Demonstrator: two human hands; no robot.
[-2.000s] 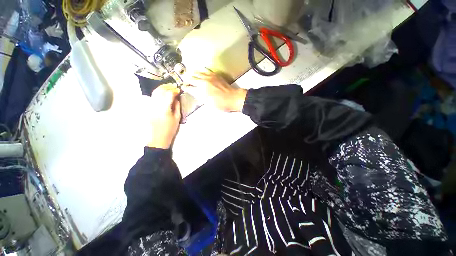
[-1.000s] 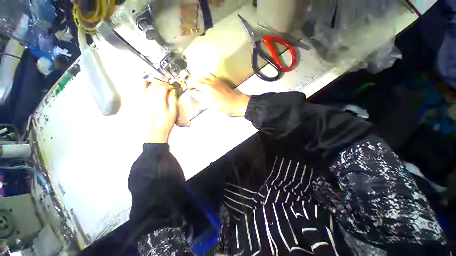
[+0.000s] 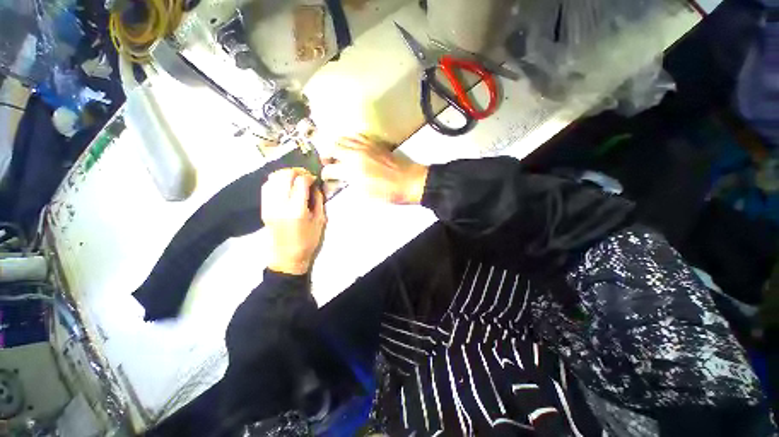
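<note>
A curved black fabric strip (image 3: 205, 226) lies flat on the white table (image 3: 111, 222), running from the lower left up to the presser foot and needle area (image 3: 299, 136). My left hand (image 3: 291, 213) presses on the strip's right end with bent fingers, just below the needle area. My right hand (image 3: 369, 169) is beside it to the right, its fingertips at the strip's end close to the left hand's fingertips. Glare and the fingers hide the exact grip. A small pale bit shows between the hands.
Scissors with red and black handle loops (image 3: 468, 88) lie right of the needle. A white rounded bar (image 3: 162, 145) stands left of it. A yellow cord coil (image 3: 141, 26) is at upper left, a clear plastic bag (image 3: 589, 60) at upper right.
The long black strip now shows stretched out to the left on the table. My left hand has moved slightly right and down, its fingers more bent. My right hand has hardly moved.
</note>
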